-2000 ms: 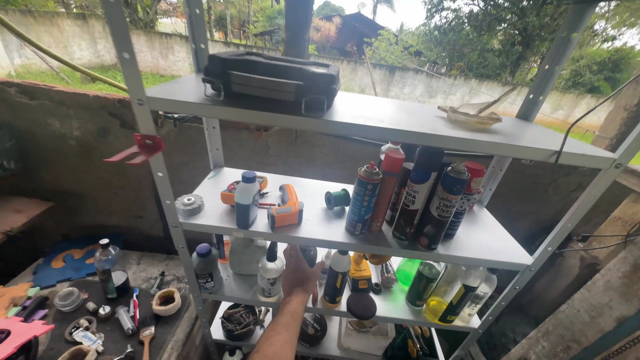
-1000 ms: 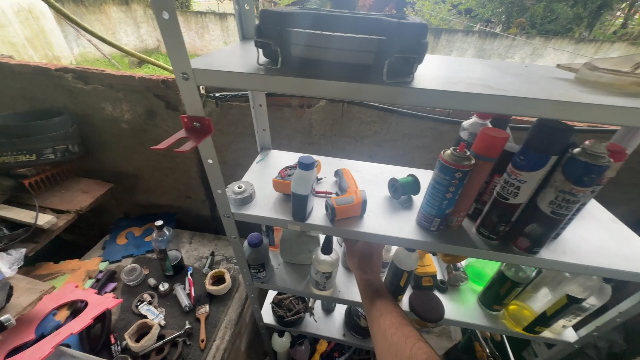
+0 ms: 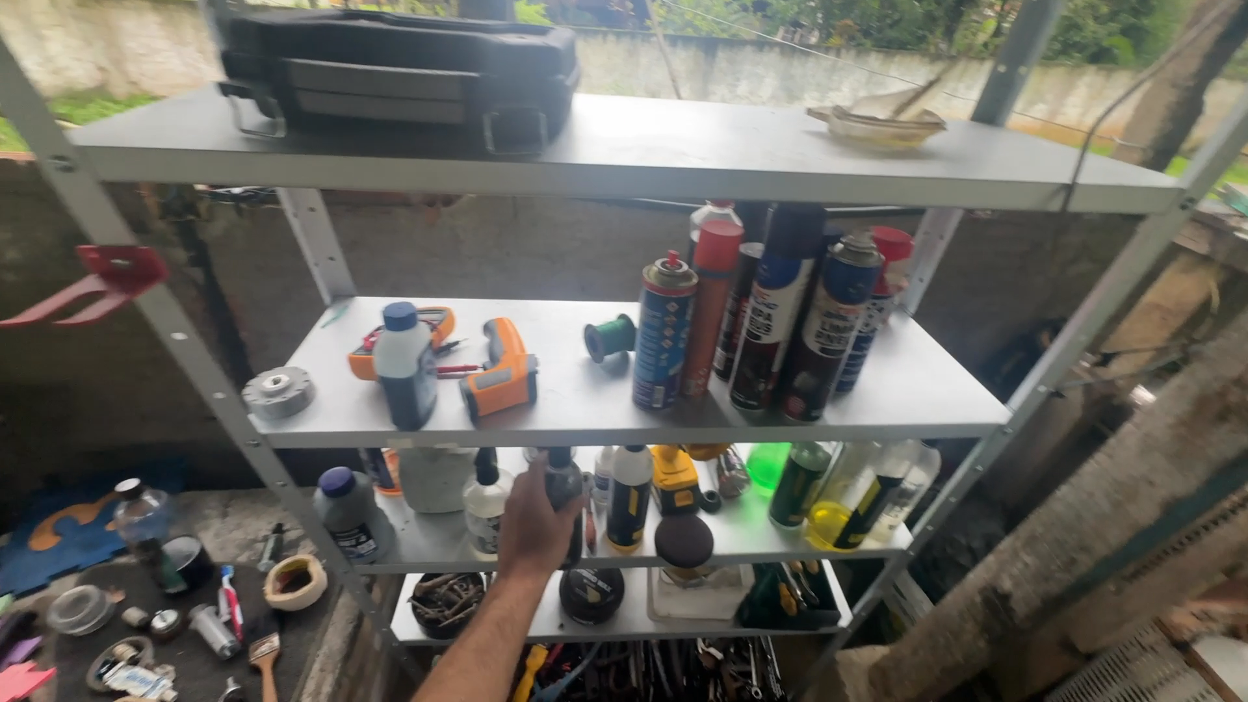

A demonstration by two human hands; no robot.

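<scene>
One bare hand, apparently my right hand (image 3: pixel 536 522), reaches to the shelf below the middle one. Its fingers are around the upper part of a dark bottle (image 3: pixel 565 480), which still stands among the others. Just left of it is a white bottle with a black top (image 3: pixel 486 507); to its right stands a black bottle with a yellow mark (image 3: pixel 629 499). On the shelf above are an orange infrared thermometer (image 3: pixel 502 370), a blue-capped bottle (image 3: pixel 405 366), a green wire spool (image 3: pixel 610 338) and several spray cans (image 3: pixel 666 331). My left hand is out of view.
A black case (image 3: pixel 400 83) lies on the top shelf (image 3: pixel 663 136). A red bracket (image 3: pixel 112 278) juts from the left post. At lower left, a cluttered bench holds a paintbrush (image 3: pixel 263 653) and a tape roll (image 3: pixel 295 582). Wooden beams (image 3: pixel 1072 507) lean at the right.
The visible hand stays at the lower bottle shelf and is now around a dark bottle there. The view has shifted between frames.
</scene>
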